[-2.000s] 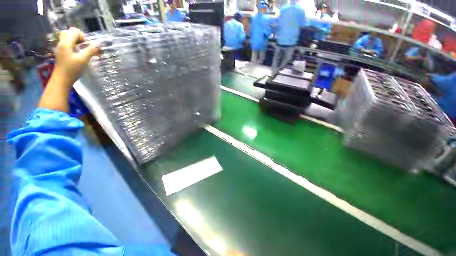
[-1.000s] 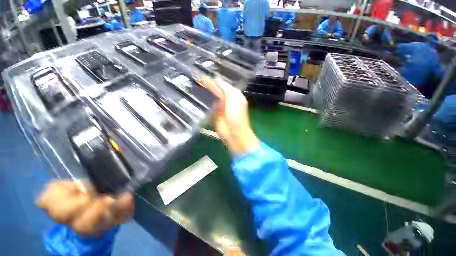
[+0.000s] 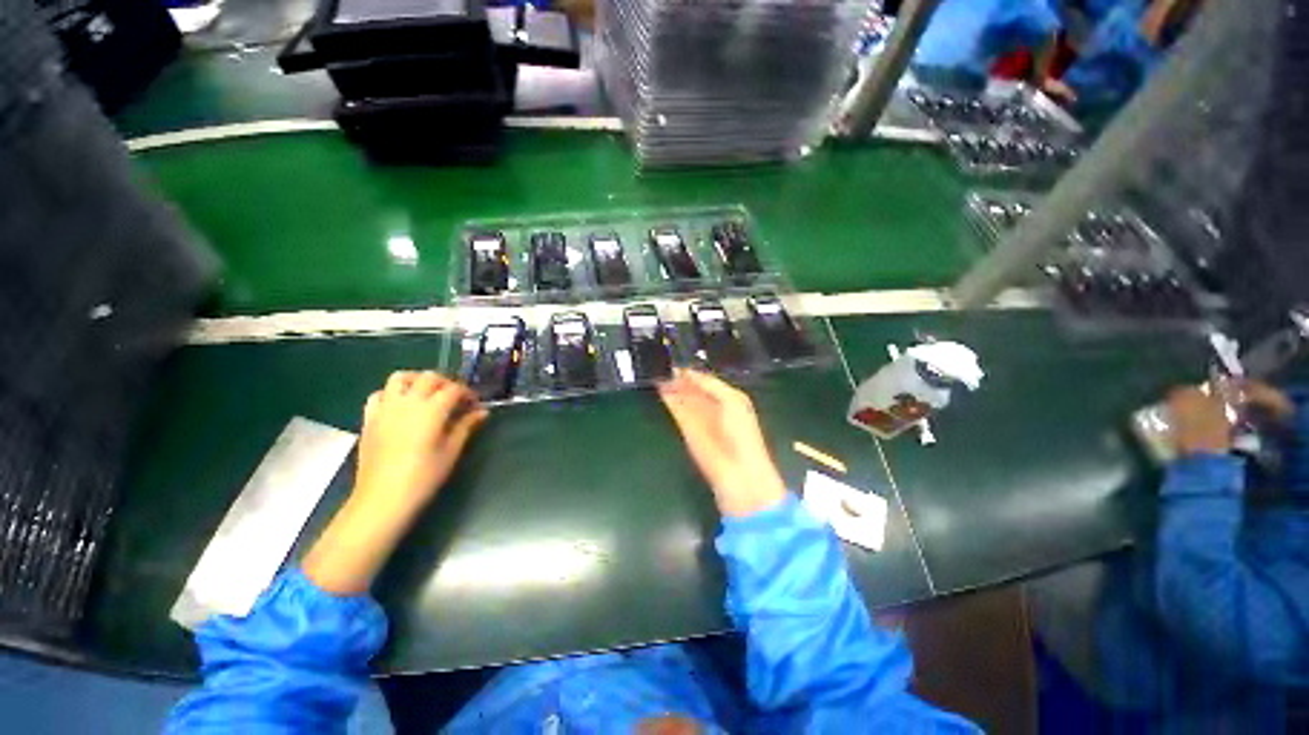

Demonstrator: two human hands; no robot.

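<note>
A clear blister tray with two rows of black keypad phones lies across the white rail, partly on the green belt and partly on the dark green bench. My left hand holds its near left corner, fingers curled at the edge. My right hand has its fingertips on the near edge, right of the middle. The undersides of my fingers are hidden. A long whitish film strip lies left of my left hand.
At right are a printed carton with white wipe, a thin tan stick and a white card. Tray stacks stand at far left and across the belt. A person's hands work at right.
The phone tray has gone from being held up at the left to lying flat across the rail. Both hands are now at its near edge. The view has turned right and down.
</note>
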